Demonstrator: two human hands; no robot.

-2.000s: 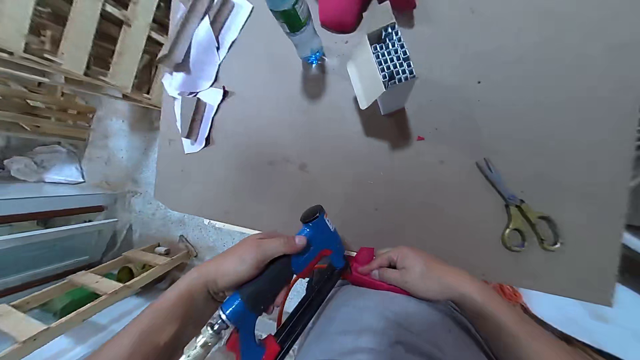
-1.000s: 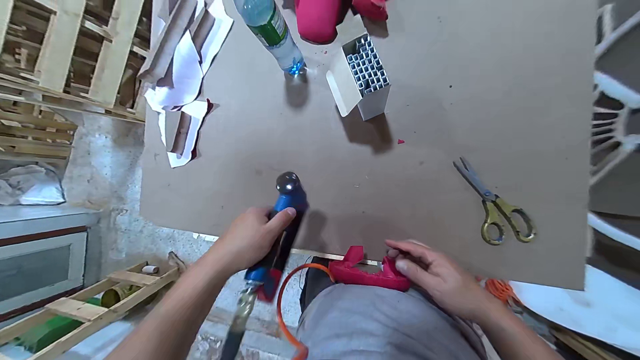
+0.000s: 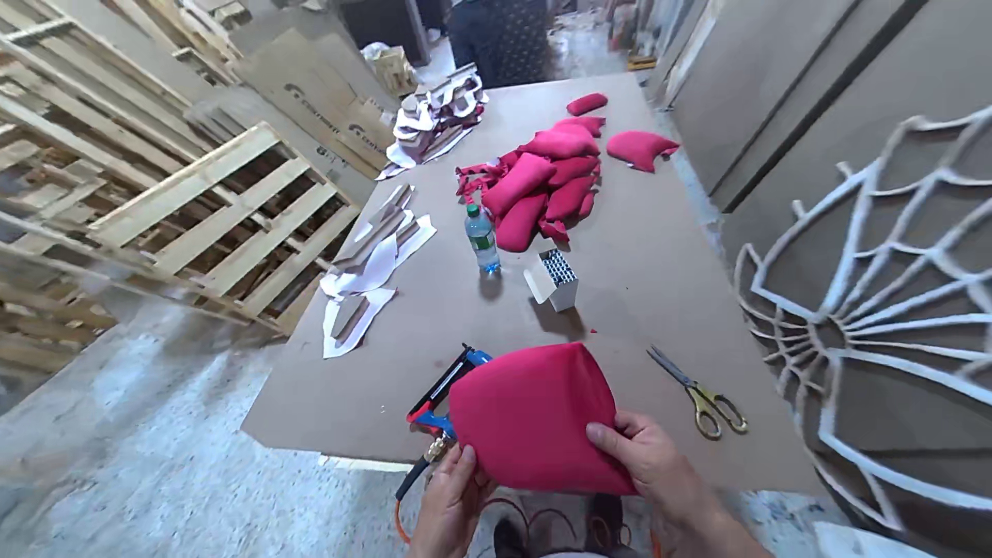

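Observation:
A padded piece covered in red fabric [image 3: 527,422] is held up between my two hands, over the near edge of the table. My left hand [image 3: 453,496] grips its lower left edge, and my right hand [image 3: 643,457] pinches its right side. Partly hidden behind it, a blue and black pneumatic stapler [image 3: 446,387] lies on the table with its air hose attached. Scissors with yellow handles [image 3: 701,395] lie to the right. Farther back stand an open box of staples [image 3: 564,288] and a plastic bottle [image 3: 482,240].
Red padded pieces [image 3: 542,170] are heaped at the table's middle back. White fabric scraps [image 3: 372,267] lie along its left side. Wooden pallets [image 3: 225,225] stand left, a web-shaped frame [image 3: 833,333] right. A person [image 3: 500,43] is beyond the far end.
My left hand has let go of the stapler, which now lies on the table. The red piece has risen from my lap into both hands. The view has tilted up toward the far end.

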